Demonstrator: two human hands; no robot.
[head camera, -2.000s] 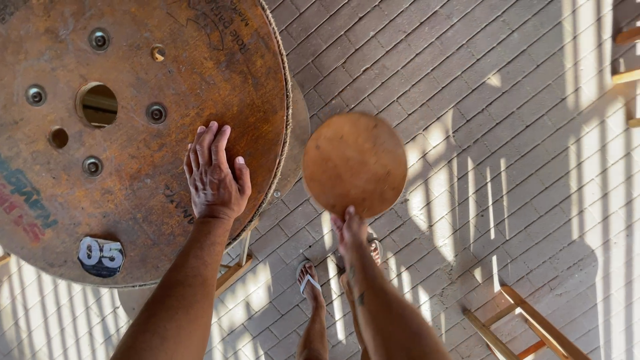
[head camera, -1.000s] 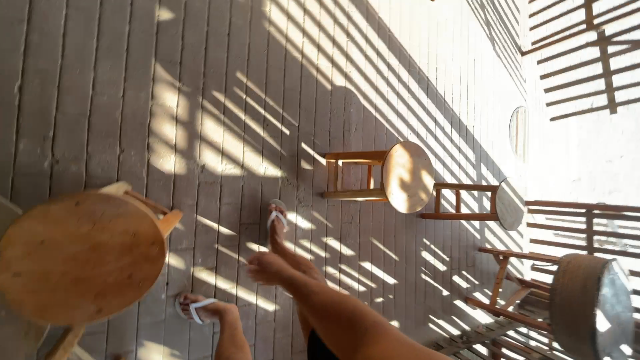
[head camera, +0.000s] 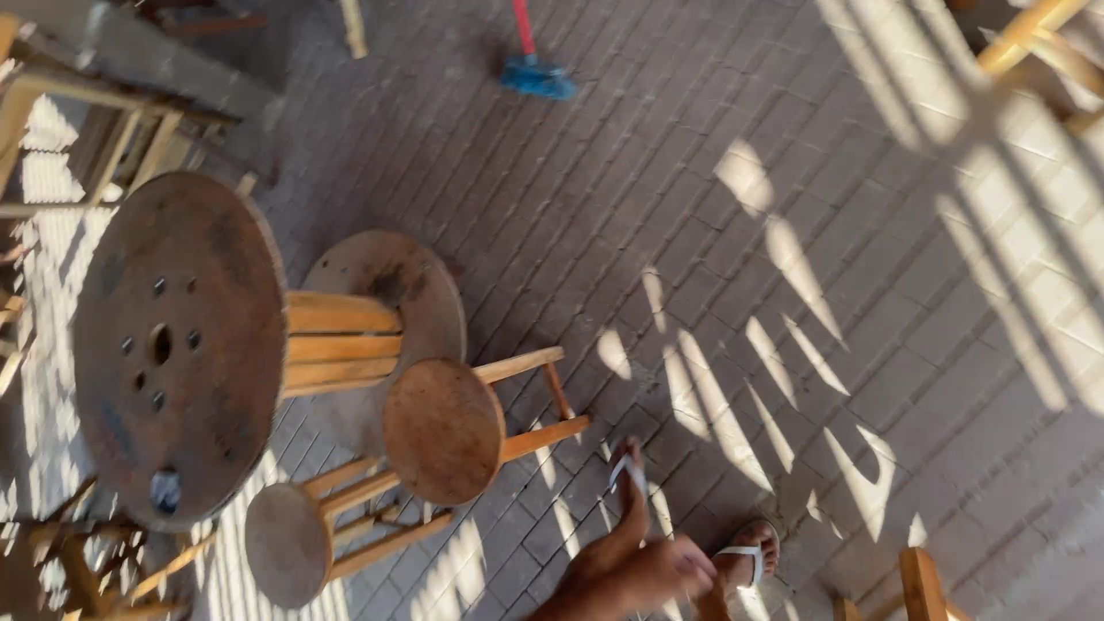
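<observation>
My left hand (head camera: 660, 571) is at the bottom, blurred, above my feet in white flip-flops; its fingers are too unclear to read, and no held object shows. My right hand is out of view. Left of my feet stands a round wooden stool (head camera: 444, 431), close beside a cable-spool table (head camera: 224, 259) with a worn round top and slatted core. A second round stool (head camera: 285, 545) stands below and left of the first. Neither stool is being touched by my visible hand.
A broom with a blue head (head camera: 539, 78) and red handle is at the top. Wooden furniture (head camera: 129, 147) crowds the left edge, with more wooden legs (head camera: 1031, 34) at the upper right and a stool leg (head camera: 923, 582) at the lower right. Sunlight stripes the paved floor.
Two seconds ago my left hand rested on the spool table and my right held a round stool's seat; now neither touches them in view. The view has swung widely.
</observation>
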